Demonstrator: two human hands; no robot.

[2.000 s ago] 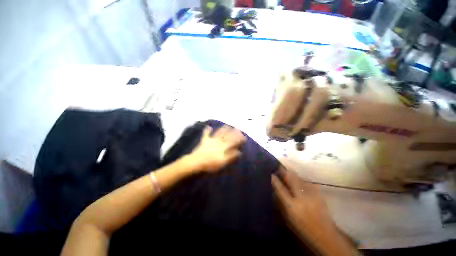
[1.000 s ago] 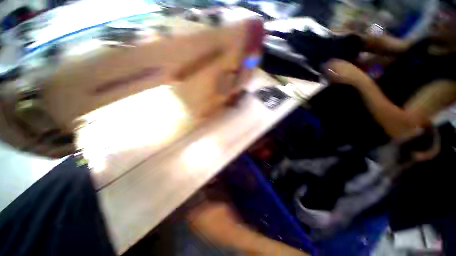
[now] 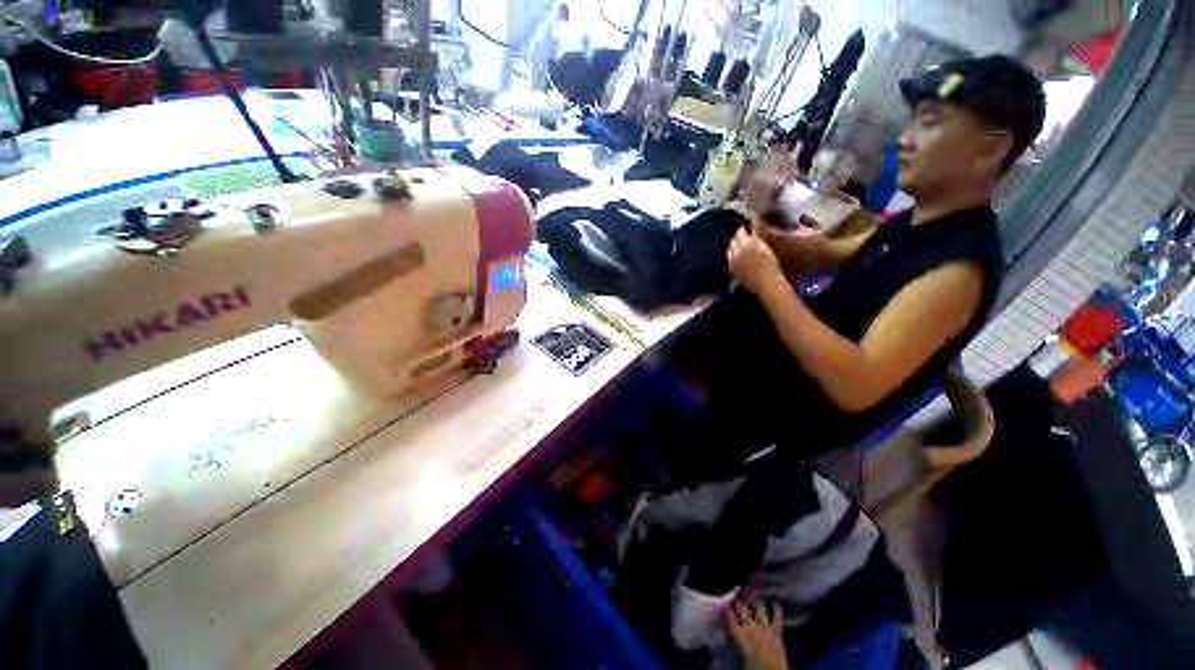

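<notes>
My right hand [image 3: 758, 634] shows at the bottom edge, its fingers spread on a heap of light grey and black garments [image 3: 819, 556]. The heap lies below table height, beside a blue container [image 3: 557, 556]. I cannot tell if the fingers grip any cloth. My left hand is not in view. A black garment [image 3: 59, 596] lies at the far left edge, by the needle end of the cream HIKARI sewing machine [image 3: 262, 268]. The needle itself is not clearly seen.
The pale machine table [image 3: 380, 524] has a black card [image 3: 573, 347] at its right end. A person in black [image 3: 904, 295] sits beyond it, hands on black cloth [image 3: 642, 249]. A curved chair part [image 3: 972, 419] stands near that person. Thread cones are behind.
The view has swung far right, from the black garment to the heap. My left hand has gone out of view. My right hand has left the black garment and is on the heap.
</notes>
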